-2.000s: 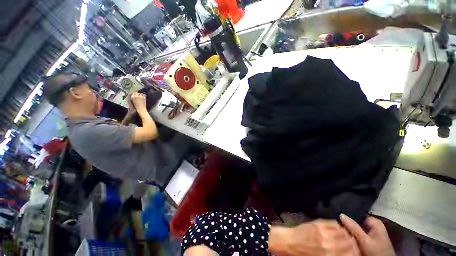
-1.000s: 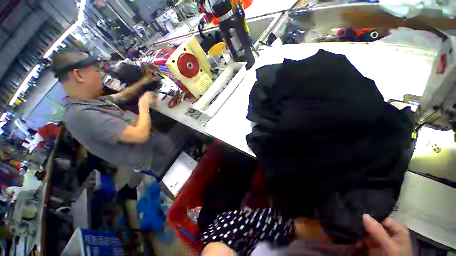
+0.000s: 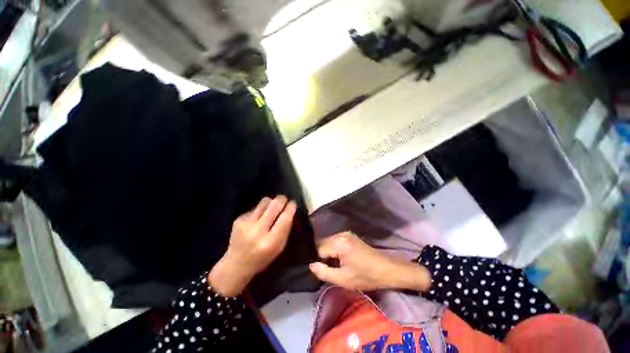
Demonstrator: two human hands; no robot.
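A large black cloth point(image 3: 152, 179) lies spread and bunched on the white machine table, its right edge running from under the needle area point(image 3: 252, 86) down toward the wearer. My left hand point(image 3: 259, 238) rests on the cloth near this edge, fingertips together and pressed or pinched on it. My right hand point(image 3: 349, 262) grips the edge lower down between thumb and fingers. The sewing machine head point(image 3: 186, 41) is blurred at the top, with a bright lamp spot beside the needle area. Whether the needle is in the cloth cannot be told.
A bundle of black strips point(image 3: 442, 45) lies on the bed at upper right. Scissors with red and dark handles point(image 3: 552, 52) lie beyond it. The printed ruler strip point(image 3: 394, 141) runs along the near edge. A pale open container point(image 3: 559, 200) holding black cloth is below the table at right.
The view has swung right and down, from the neighbouring person to the machine. Both hands now show at the cloth's edge, which reaches up to the needle area.
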